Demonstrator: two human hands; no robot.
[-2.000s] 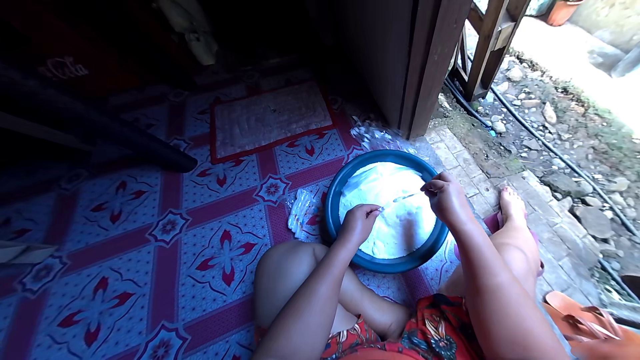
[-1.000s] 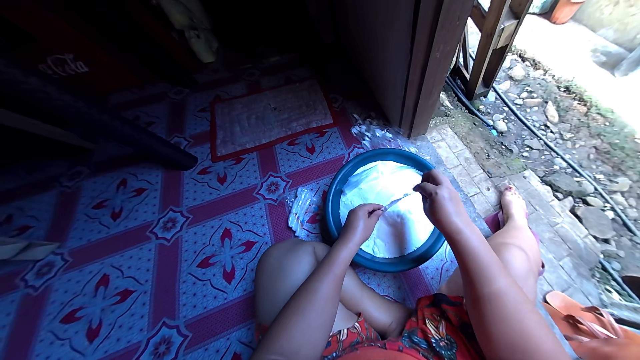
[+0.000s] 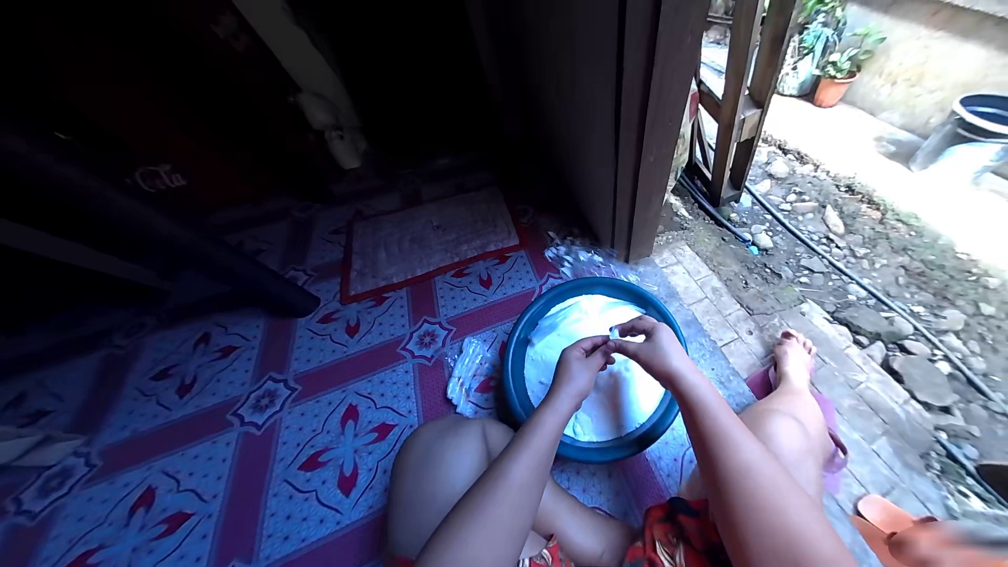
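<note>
A round teal plastic basin (image 3: 516, 358) stands on the patterned floor in front of me, holding a white powdery substance (image 3: 587, 409). Over its middle my left hand (image 3: 581, 364) and my right hand (image 3: 647, 344) meet at the fingertips. Between them is a small whitish, thin piece (image 3: 614, 334), perhaps a plastic bag, mostly hidden by the fingers. Left of the basin lies a bundle of clear plastic bags (image 3: 470, 376). More clear plastic (image 3: 587, 258) lies behind the basin by the door frame.
A mat with a red border (image 3: 433, 240) lies beyond the basin. A dark wooden door frame (image 3: 650, 134) rises behind it. My bent legs flank the basin, one foot (image 3: 794, 354) on the paving. Orange slippers (image 3: 886, 524) sit at the lower right, with stones and a hose (image 3: 866, 291) outside.
My hands have come together over the basin; earlier they were apart with a thin whitish strip stretched between them. The view has shifted somewhat.
</note>
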